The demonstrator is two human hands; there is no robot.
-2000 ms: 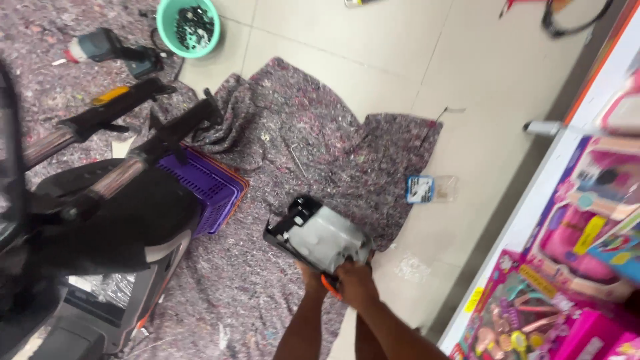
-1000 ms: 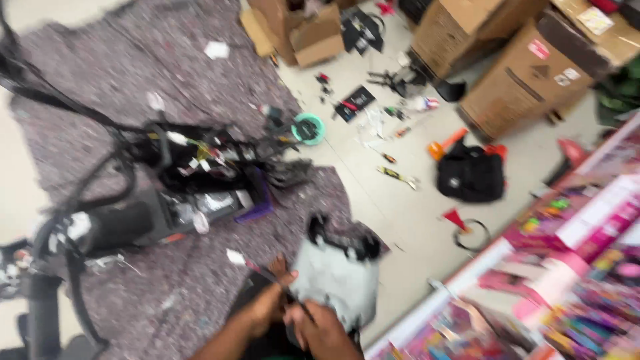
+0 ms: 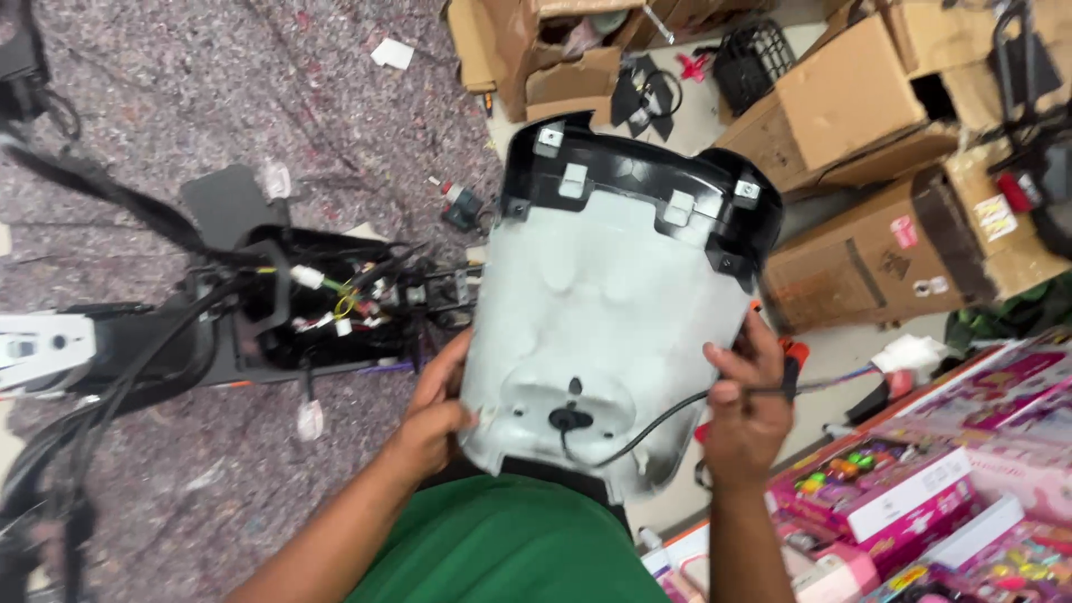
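A plastic fairing panel point(image 3: 603, 293), its grey inner side up and its black clipped rim away from me, lies between my hands. My left hand point(image 3: 440, 410) grips its lower left edge. At the right edge, my right hand point(image 3: 749, 385) holds the panel, with a black cable point(image 3: 662, 421) running through its fingers. That cable comes out of a round hole near the panel's lower end and leads to a white connector point(image 3: 909, 353) at the right. Left of the panel, a partly stripped electric scooter point(image 3: 234, 327) shows loose wires and connectors point(image 3: 339, 306) in its open body.
A cordless drill point(image 3: 462, 205) lies on a mottled felt mat point(image 3: 377, 142) beyond the scooter. Cardboard boxes point(image 3: 871, 251) stand at the upper right, near a black basket point(image 3: 754, 63). Shelves of boxed toys point(image 3: 904, 494) border the lower right.
My view has swung toward the scooter and boxes. The panel is now raised and spread between my hands, its inner side facing me; a second ago both hands were close together at its near end.
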